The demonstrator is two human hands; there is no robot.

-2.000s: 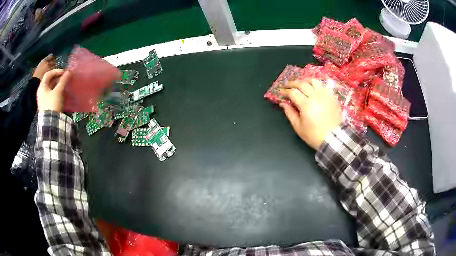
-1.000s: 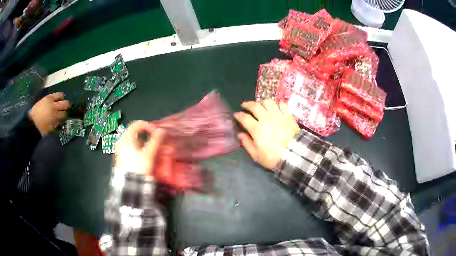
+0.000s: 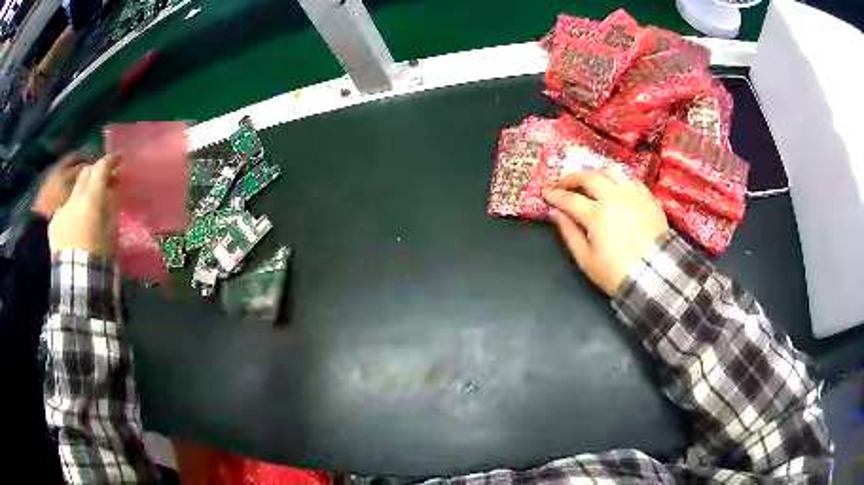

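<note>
My left hand (image 3: 87, 210) is at the far left and holds a blurred pink-red bubble bag (image 3: 152, 180). A loose pile of green circuit boards (image 3: 213, 227) lies beside and partly behind the bag. One blurred board (image 3: 258, 289) lies at the pile's near edge. My right hand (image 3: 611, 223) rests on a red bag (image 3: 578, 161) with pale areas showing through; whether the fingers grip it is hidden. A bagged board (image 3: 519, 172) lies just left of it. More bagged boards (image 3: 654, 85) are heaped behind and to the right.
A white rail (image 3: 474, 74) with a metal post (image 3: 351, 43) borders the green belt (image 3: 227, 57). A phone (image 3: 758, 142) and a white box (image 3: 819, 189) stand right. Another person's hand (image 3: 57, 185) is far left. Red bags (image 3: 256, 471) lie at the lower left edge.
My left hand has moved from the centre to the far left with a pink-red bag. My right hand has moved right onto the pale bag. A blurred board now shows near the pile's front.
</note>
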